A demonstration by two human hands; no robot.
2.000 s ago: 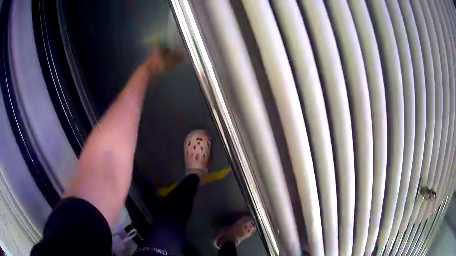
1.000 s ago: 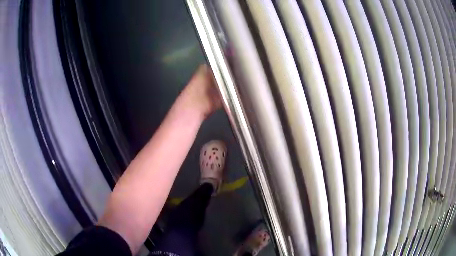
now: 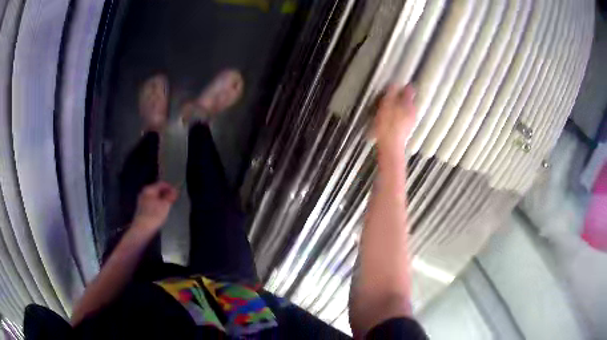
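The rack holds parallel rows of cream covered bars [image 3: 489, 73], with bare shiny rods [image 3: 346, 229] showing at their near ends. My right hand [image 3: 397, 113] is bare and blurred, over the near edge of the covered bars. Whether it touches or grips a bar cannot be told. My left hand [image 3: 156, 198] is bare, low in front of my legs and away from the rack. Its fingers look curled, with nothing visible in them. Small metal clips [image 3: 524, 138] sit on the bars at the right.
Another row of pale curved bars [image 3: 40, 133] stands at the left. Between the racks is a dark floor [image 3: 193, 40] with yellow marks and my feet in light clogs. A pink-red item [image 3: 596, 212] is at the right edge, beyond pale panels.
The view has shifted towards the rack's near end, showing more bare rods. My left hand has left the rack's edge and is near my body. My right arm has come into view over the bars.
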